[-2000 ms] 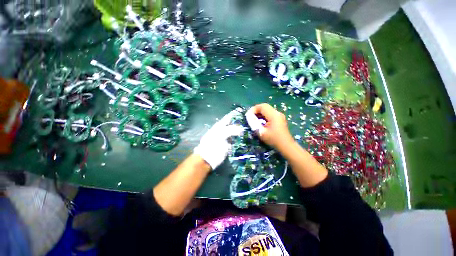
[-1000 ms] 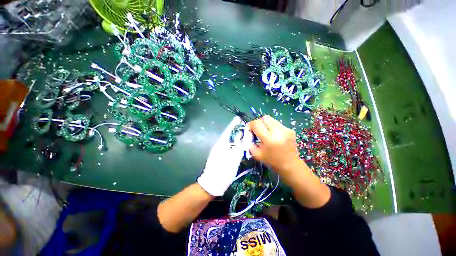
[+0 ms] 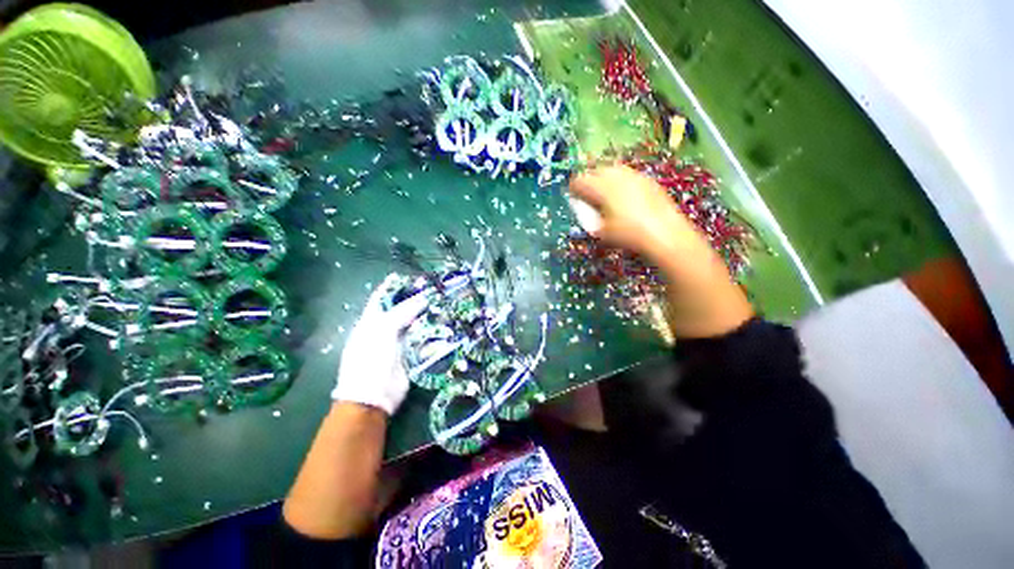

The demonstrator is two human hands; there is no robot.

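Observation:
A joined ring assembly (image 3: pixel 461 413) of green open rings with white strips and white leads lies at the table's front edge, with thin dark leads at its far end. My left hand (image 3: pixel 376 347), in a white glove, grips its left side. My right hand (image 3: pixel 617 209), with white on the fingertips, is over the left part of the red wire heap (image 3: pixel 712 211). Its fingers are bent and small, and I cannot tell whether they hold a wire.
Stacked green ring assemblies (image 3: pixel 211 300) lie at left, darker loose ones (image 3: pixel 78 422) at far left. A second ring group (image 3: pixel 508 117) lies beyond my hands. A lime basket (image 3: pixel 72 83) is at far left. A small red bunch (image 3: pixel 625 72) and a yellow-and-black item (image 3: pixel 676 131) lie beyond the heap.
The view has turned and shifted right. My right hand has left the ring assembly and moved to the red wire heap. The assembly now lies lower, and my left hand still holds it.

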